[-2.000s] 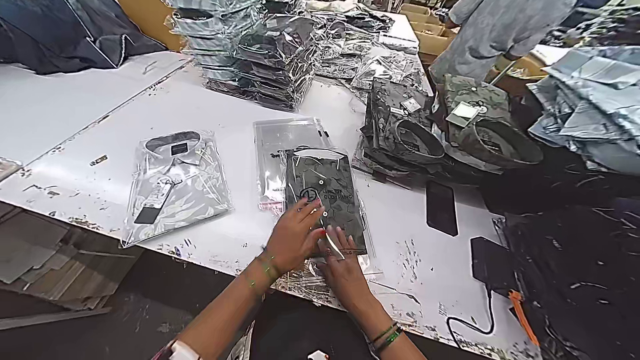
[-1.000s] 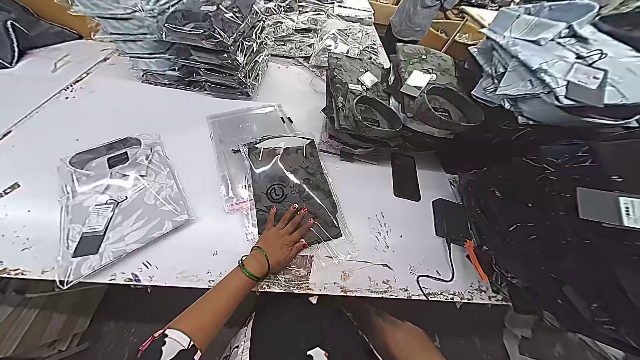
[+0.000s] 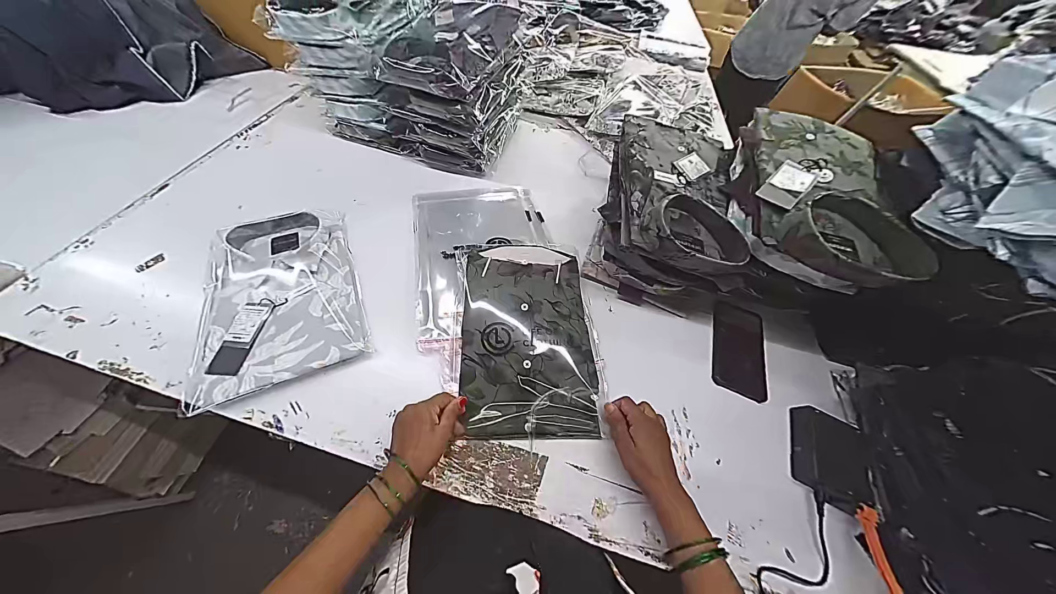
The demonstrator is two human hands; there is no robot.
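Observation:
A folded dark green patterned shirt in a clear plastic bag [image 3: 532, 338] lies near the white table's front edge. My left hand [image 3: 427, 436] pinches the bag's lower left corner, and my right hand [image 3: 643, 441] grips its lower right side. Partly beneath it, toward the back left, are flat clear plastic bags [image 3: 433, 239]. To the left lies a bagged light grey leaf-print shirt [image 3: 280, 309] with a hang tag.
Stacked bagged shirts [image 3: 421, 82] stand at the back. Folded dark patterned shirts [image 3: 652, 181] and green ones [image 3: 813, 157] lie at right. A black phone [image 3: 739, 352] and a black corded device [image 3: 827, 454] are nearer. A person's sleeve [image 3: 771, 37] shows behind.
My right hand, away from the bag one second ago, now holds its right side. My left hand has moved from on top of the shirt to the bag's lower left corner.

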